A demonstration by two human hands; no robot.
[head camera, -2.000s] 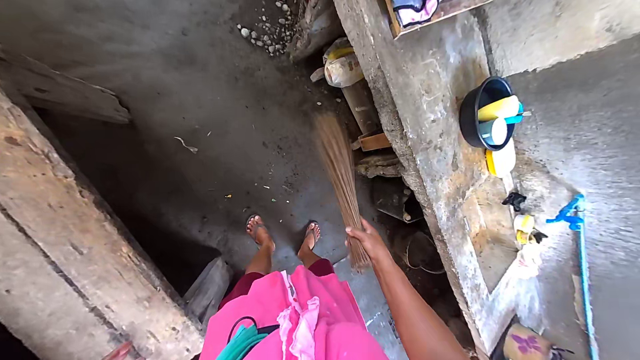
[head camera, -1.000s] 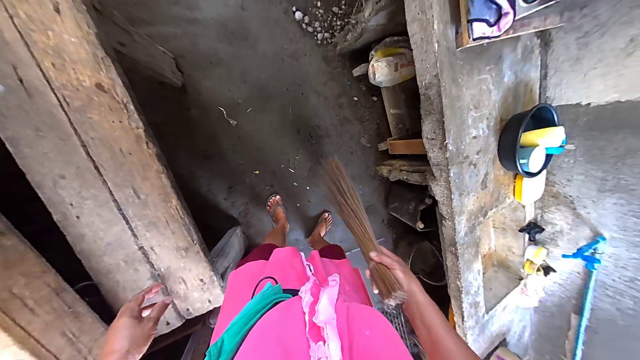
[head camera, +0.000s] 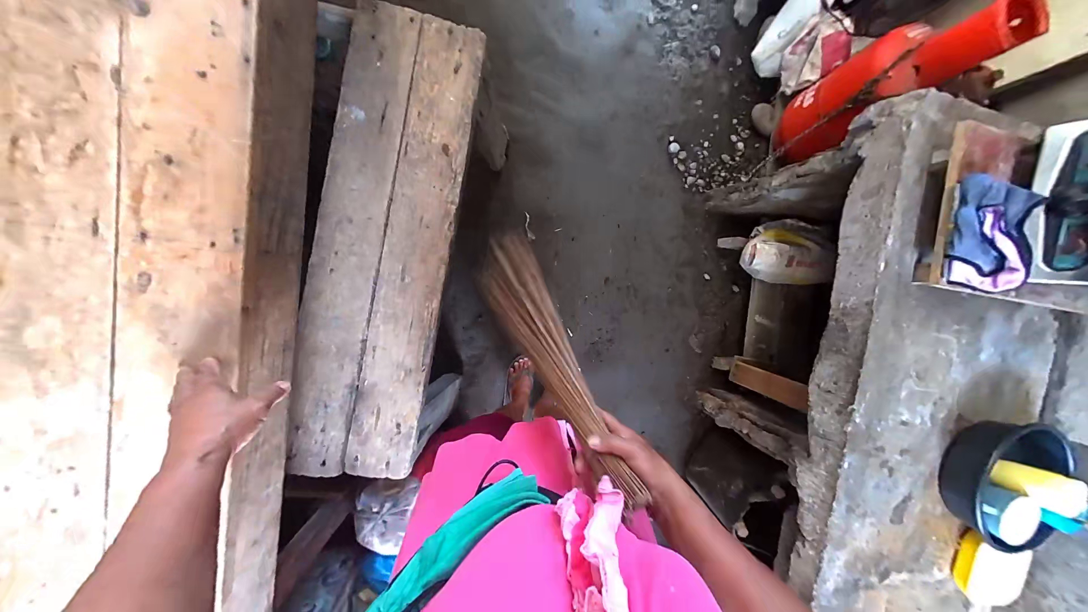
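My right hand [head camera: 627, 459] is closed round the bound end of a stick broom [head camera: 544, 340] just in front of my pink clothing. The broom's thin bristles fan out up and to the left, over the dark floor. My left hand [head camera: 217, 408] rests at the edge of a wooden table [head camera: 178, 204], fingers spread and thumb out, holding nothing. A wooden bench [head camera: 391, 229] stands between the table and the broom. One foot in a flip-flop [head camera: 519, 382] shows beside the bristles.
On the right runs a concrete counter [head camera: 892, 408] with a black basin [head camera: 969, 476] of containers and a cloth [head camera: 990, 229]. Below it are a wrapped bundle [head camera: 786, 252] and wood pieces [head camera: 769, 382]. Small stones [head camera: 705, 161] lie on the floor near a red cylinder [head camera: 841, 93].
My left hand, out of view two seconds ago, has come to the table's edge. The broom, still in my right hand, now leans to the left. The view has shifted left and forward.
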